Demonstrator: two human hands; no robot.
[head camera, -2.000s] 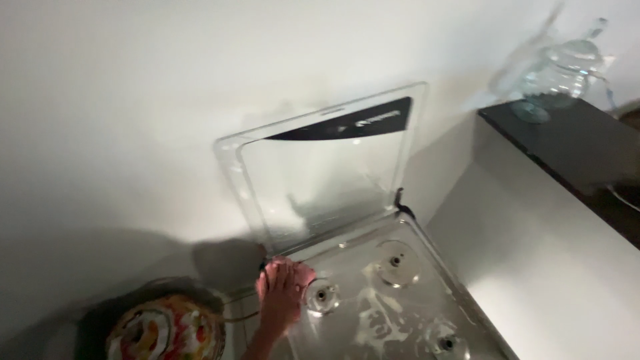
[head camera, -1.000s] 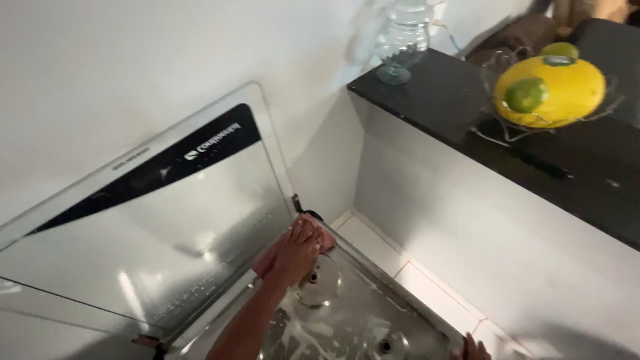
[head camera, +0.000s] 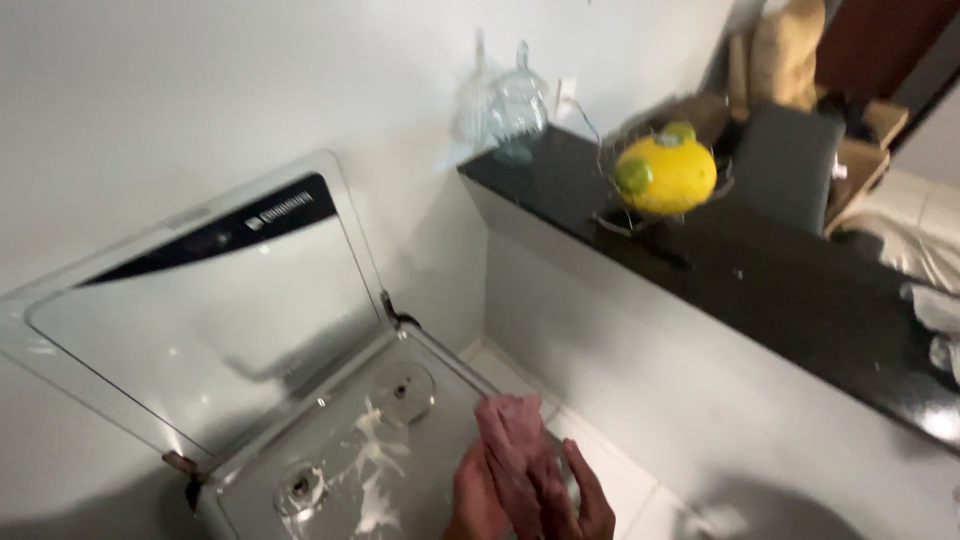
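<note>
A pink cloth (head camera: 514, 442) is bunched between my two hands above the right side of the gas stove's metal cooktop (head camera: 442, 457). My left hand (head camera: 477, 491) holds its left side, and my right hand (head camera: 589, 495) is at its right side with the fingers partly bent. Whitish foam streaks (head camera: 375, 480) lie on the cooktop between the rear right burner base (head camera: 403, 391) and another burner base (head camera: 301, 486). The glass stove lid (head camera: 247, 300) stands raised against the wall.
A black countertop (head camera: 750, 285) on a low white wall (head camera: 570, 315) runs along the right. On it are a glass jar (head camera: 517, 109) and a wire basket (head camera: 626, 221) with a yellow melon (head camera: 667, 174) and green fruit. White floor tiles (head camera: 607, 465) show beside the stove.
My left hand and the cloth have moved from the cooktop's rear corner toward its right side. My right hand has come up to the cloth from the stove's right edge.
</note>
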